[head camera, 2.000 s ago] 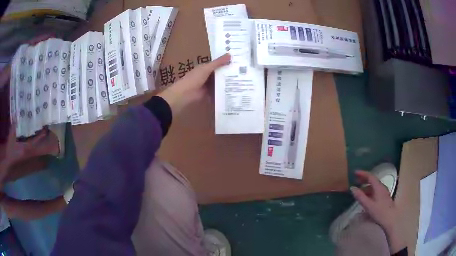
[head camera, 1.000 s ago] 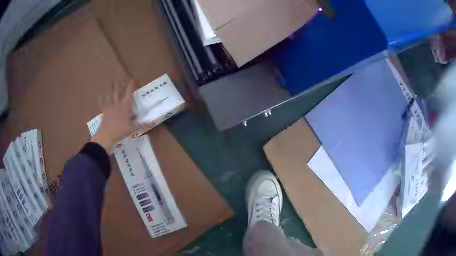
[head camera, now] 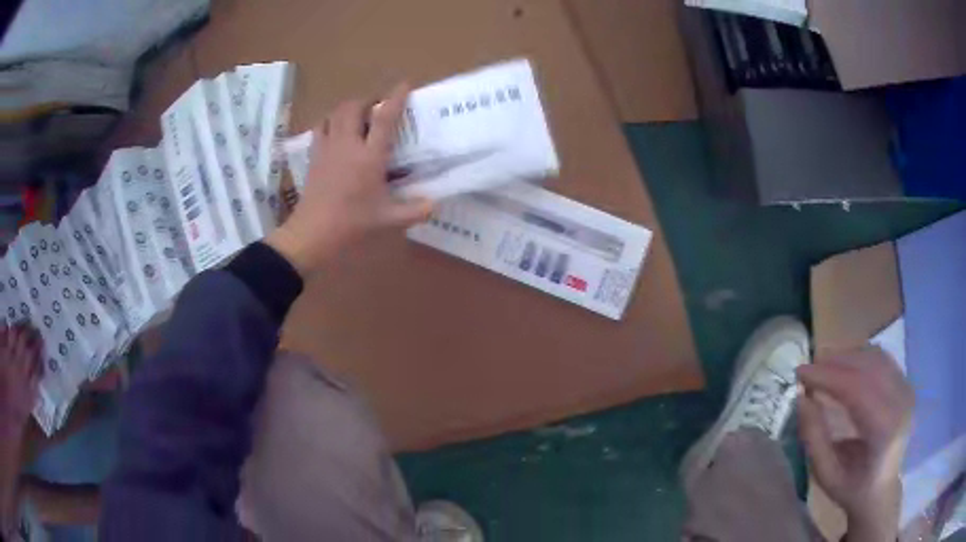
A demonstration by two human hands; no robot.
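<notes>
My left hand (head camera: 355, 180), in a dark purple sleeve, is shut on white retail boxes (head camera: 482, 127) above the brown cardboard sheet (head camera: 477, 360). The boxes are slightly blurred and my fingers hide part of them; I cannot tell how many there are. Another retail box (head camera: 535, 249) lies slanted on the cardboard, face up, partly under the held ones. My right hand (head camera: 858, 423) is at the lower right, away from the boxes and blurred. Its fingers are curled, and I cannot tell if it holds anything.
A fanned row of white boxes (head camera: 138, 222) stands at the left. Another person's hand (head camera: 19, 365) is at its left end. The grey machine frame (head camera: 816, 148) with black rollers is at the upper right, above a lavender-blue sheet (head camera: 937, 339). My shoe (head camera: 763, 381) is beside the cardboard.
The view has swung back from the machine side. My left hand has lifted boxes off the cardboard and moved towards the fanned row. The remaining box now lies slanted. My right hand has come into view.
</notes>
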